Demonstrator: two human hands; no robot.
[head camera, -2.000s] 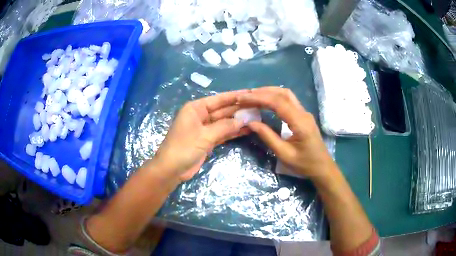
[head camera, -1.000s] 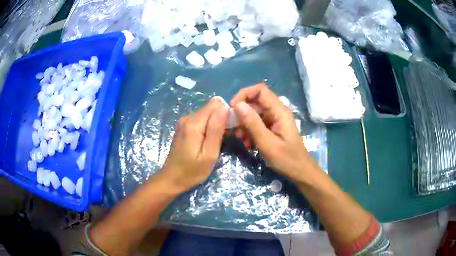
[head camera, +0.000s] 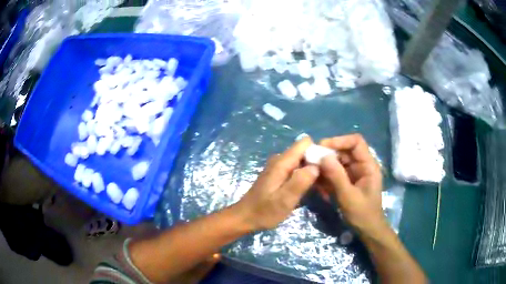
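Note:
A small white plastic piece is held between the fingertips of both bare hands, above the shiny clear sheet. My left hand grips it from the left with thumb and fingers. My right hand grips it from the right with thumb and curled fingers. The fingers cover part of the piece, so its exact shape is hard to tell. A white tip shows at my left index finger. A small round disc lies on the sheet below my right hand.
A blue bin of white capsules stands left. A single shell lies beyond my hands, below a bag of loose shells. Right are a tub of white parts, a phone, a thin stick and clear ribbed trays.
The hands have gone from cupped around the piece to pinching it between their fingertips. The view has swung, so the bench things sit further right in the picture.

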